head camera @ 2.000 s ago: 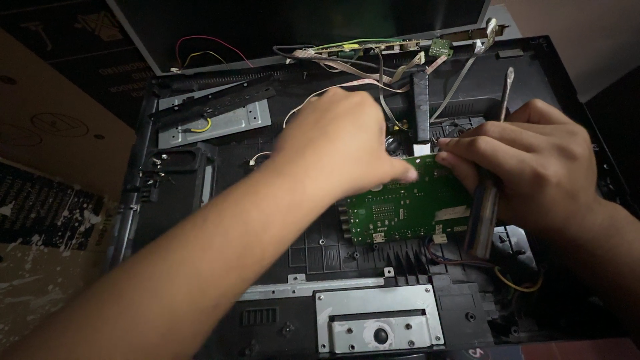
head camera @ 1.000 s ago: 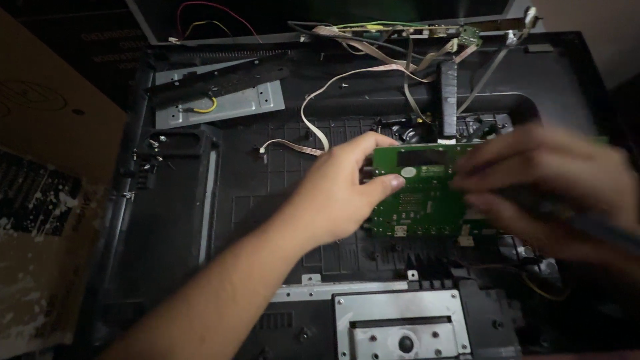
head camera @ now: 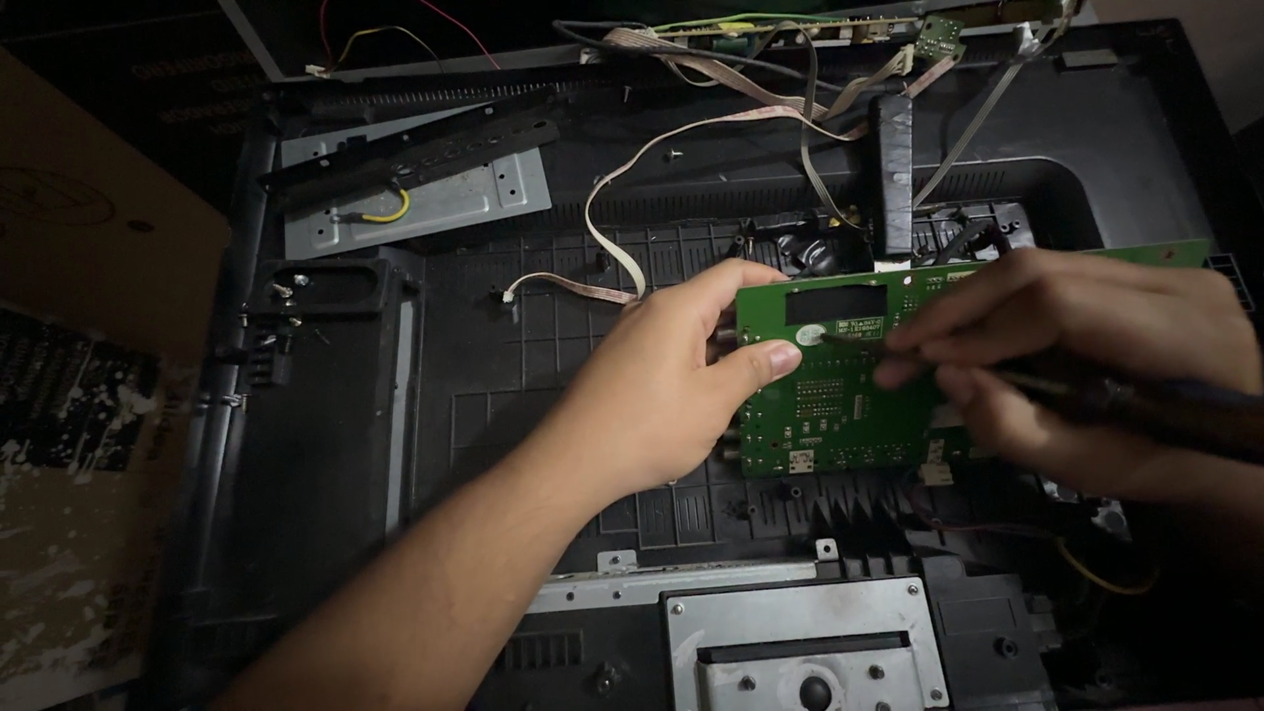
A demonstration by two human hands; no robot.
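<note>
My left hand [head camera: 691, 385] grips the left edge of a green circuit board [head camera: 829, 425], its thumb on the near face. The board stands tilted above the black plastic back cover [head camera: 583, 385]. In my right hand [head camera: 1066, 365] is a screwdriver [head camera: 1116, 395], blurred and dark, whose tip points at the board near an oval white sticker [head camera: 810, 335]. That hand hides much of the board's right part. A flat ribbon cable [head camera: 617, 232] with a white plug lies loose left of the board. Behind the board's top edge rises a black-wrapped cable [head camera: 892, 178].
A grey metal plate [head camera: 464, 202] and a black bracket [head camera: 425, 148] lie at the upper left. Loose screws [head camera: 283, 292] sit in a recess at left. At the bottom is a metal mounting plate [head camera: 790, 612]. A cardboard box [head camera: 89, 267] stands at far left.
The screwdriver, tip upward in my right hand two seconds ago, now points left at the board. My left hand has moved from the board's top to its left edge. The board shows more of its face.
</note>
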